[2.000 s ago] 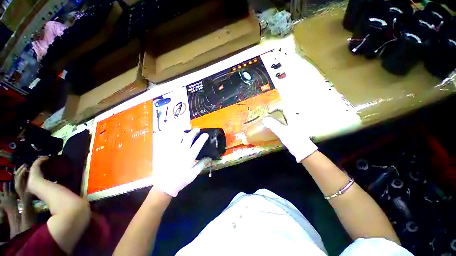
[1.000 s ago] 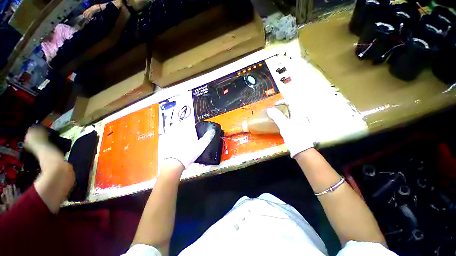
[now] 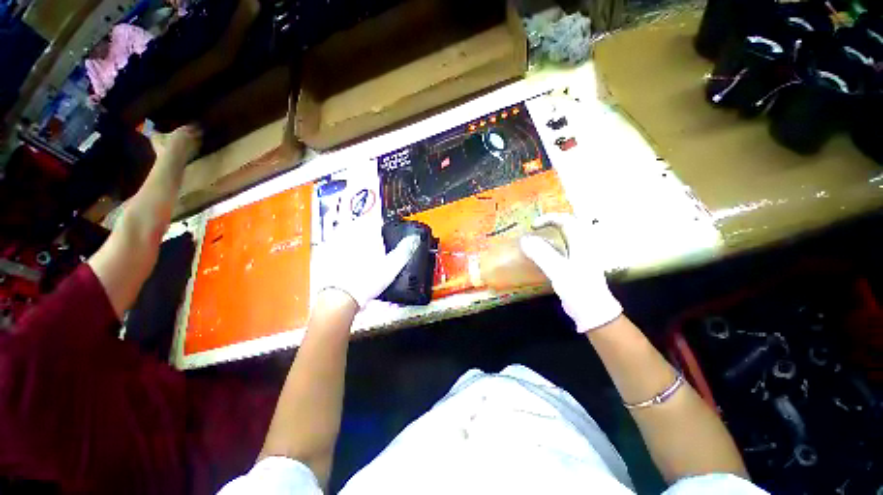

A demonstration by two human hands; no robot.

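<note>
My left hand [image 3: 360, 266], in a white glove, holds a black speaker housing [image 3: 416, 263] on its side over the front edge of the printed mat [image 3: 254, 266]. My right hand [image 3: 571, 266], also in a white glove, holds a translucent tan glue bottle [image 3: 510, 265]. The bottle lies low over the orange panel, with its nozzle pointing left toward the housing. The nozzle tip is hard to make out, so I cannot tell if it touches the housing. My left fingers partly cover the housing.
Cardboard trays [image 3: 416, 85] of black parts stand behind the mat. Upright black housings [image 3: 808, 111] stand on the brown surface [image 3: 668, 106] at right. A red bin [image 3: 699, 372] of black parts is below right. A neighbour's arm [image 3: 145, 227] reaches in at left, above a long black part [image 3: 163, 290].
The housing has turned in my left hand since the oldest frame. My right hand and the bottle stay close to the same place. The neighbour's arm has moved up toward the left tray.
</note>
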